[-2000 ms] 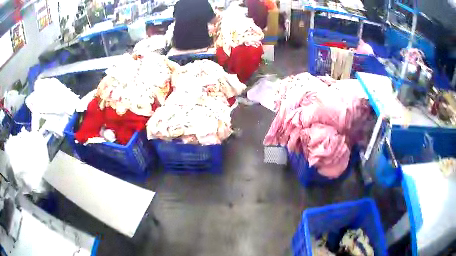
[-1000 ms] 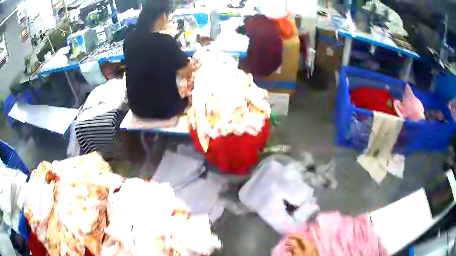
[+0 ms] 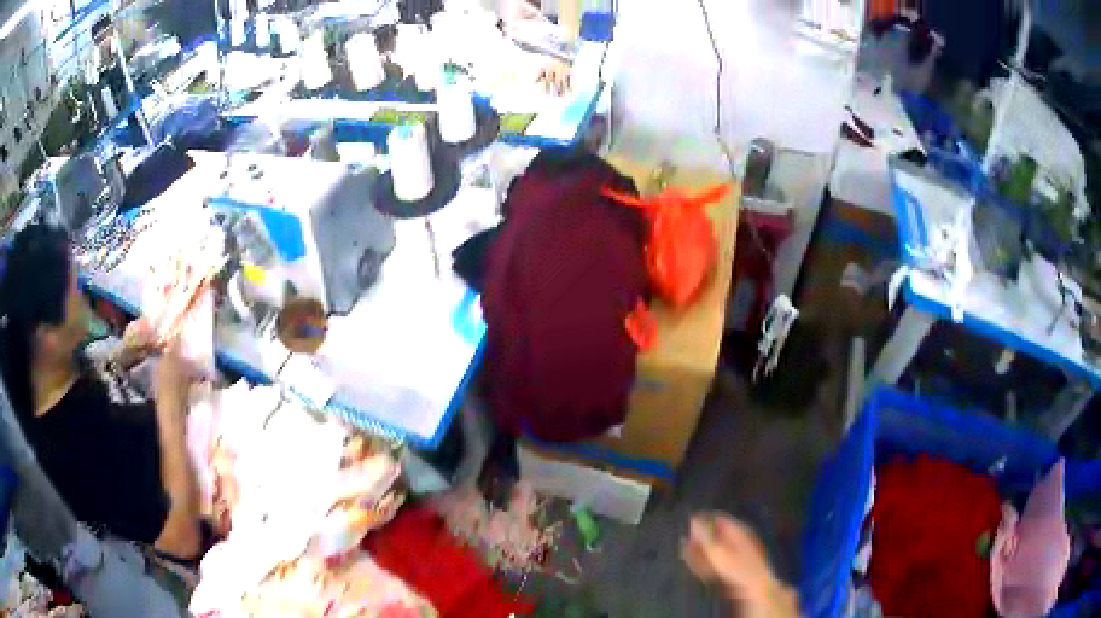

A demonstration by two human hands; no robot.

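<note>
My right hand (image 3: 732,561) shows at the bottom, right of centre, with the forearm cut off by the lower edge. It is blurred, its fingers look partly curled, and I cannot tell if it holds anything. It is over the grey floor, left of a blue crate (image 3: 848,483) with red fabric (image 3: 932,537) and a pink piece (image 3: 1030,543) in it. A heap of white and orange printed fabric (image 3: 290,495) is at the lower left, with red fabric (image 3: 441,567) beside it. My left hand is not in view.
A person in black (image 3: 103,447) sits at a sewing machine (image 3: 320,229) on the left. A maroon garment (image 3: 565,302) and an orange bag (image 3: 682,260) are by a cardboard box (image 3: 694,398). Pink scraps (image 3: 513,531) lie on the floor. A blue-edged table (image 3: 1002,308) is at right.
The view has moved forward, bringing the seated person, cardboard box and blue crate closer. The large pink heap has left the view. My right hand is now over the floor instead of at the pink fabric.
</note>
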